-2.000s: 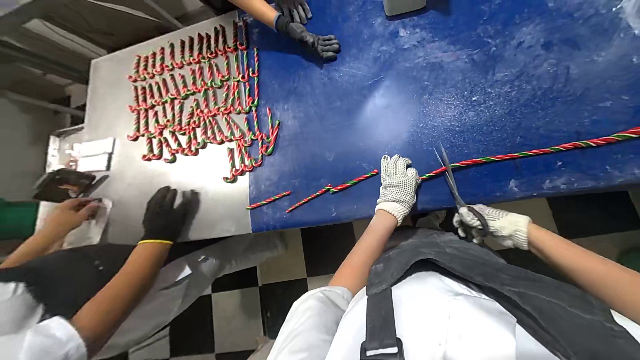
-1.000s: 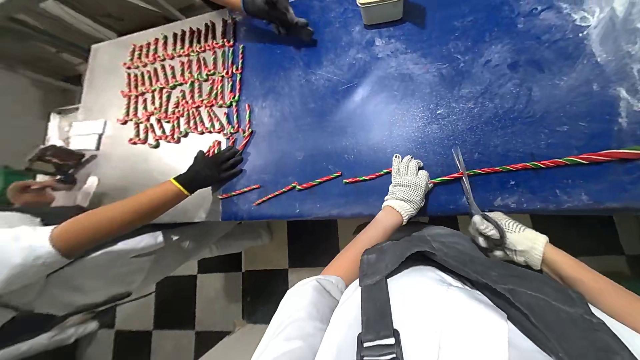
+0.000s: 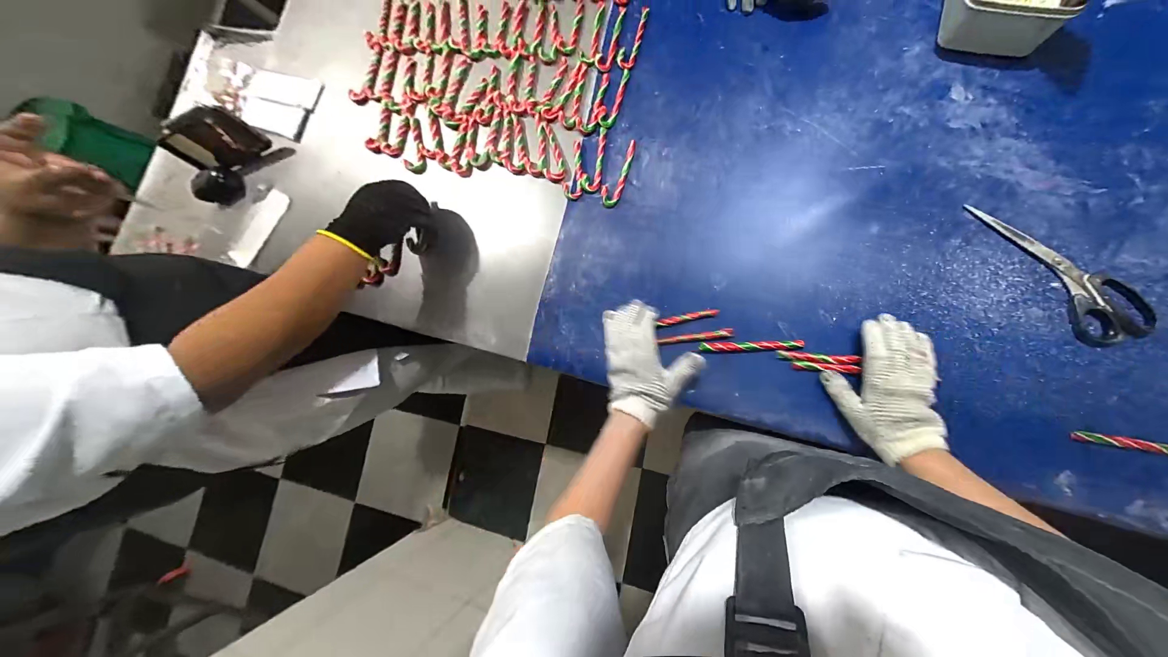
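Observation:
My left hand (image 3: 641,362), in a white dotted knit glove, lies with its palm over the left ends of short red and green candy sticks (image 3: 751,347) on the blue tabletop (image 3: 776,237). At their right ends rests my right hand (image 3: 892,388), gloved alike, its thumb by the last sticks. Both hands have their fingers extended, and neither grips anything that shows. Metal scissors (image 3: 1068,278) with black handles lie on the table to the right of my right hand. The striped candy rope (image 3: 1121,443) enters at the right edge.
Rows of candy canes (image 3: 493,91) cover the metal tabletop (image 3: 511,237) and the blue table's edge. A co-worker's black-gloved hand (image 3: 383,219) is over the metal, at dark-looking canes. A metal container (image 3: 1008,26) stands at the top right; another gloved hand shows at the top edge.
The scissors have left my right hand and lie on the table. My right hand is now on the table by the cut sticks; my left hand has moved left along them. The view has shifted.

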